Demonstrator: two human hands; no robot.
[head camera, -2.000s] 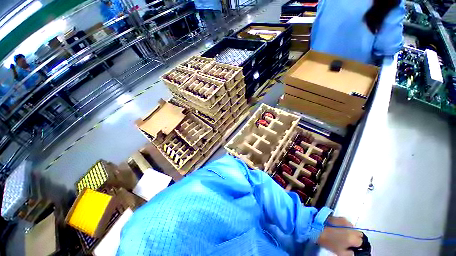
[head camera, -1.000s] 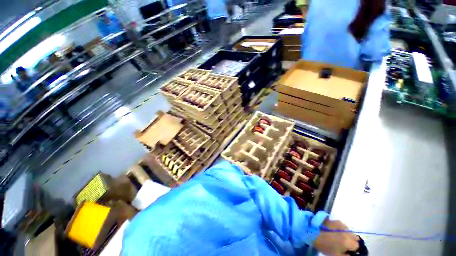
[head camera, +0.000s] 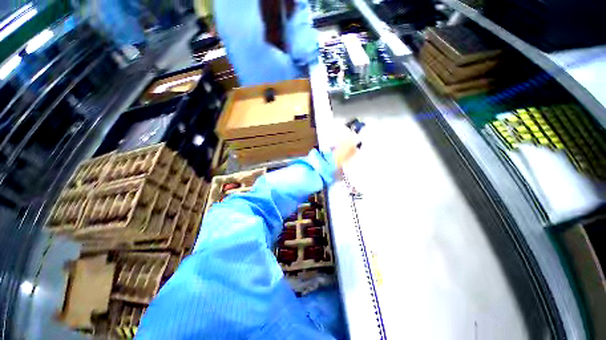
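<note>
My left hand reaches out in a blue sleeve over the pale surface. It is small and blurred, with dark shapes at the fingertips; I cannot tell finger covers from a held part. A thin dark-blue cord runs from near the wrist down the surface. A green circuit board with a long white strip lies beyond the hand, apart from it. A divided tray of dark red coils is beside the forearm, partly hidden by the sleeve. My right hand is out of the picture.
Stacked cartons hold a small black item. Stacked divided trays and black crates are at left. Another person in blue stands beyond. A metal rail, yellow-and-black parts and brown boxes are at right.
The view has swung right, bringing the rail and right-side parts into sight. My left hand has moved farther forward along the pale surface, closer to the board.
</note>
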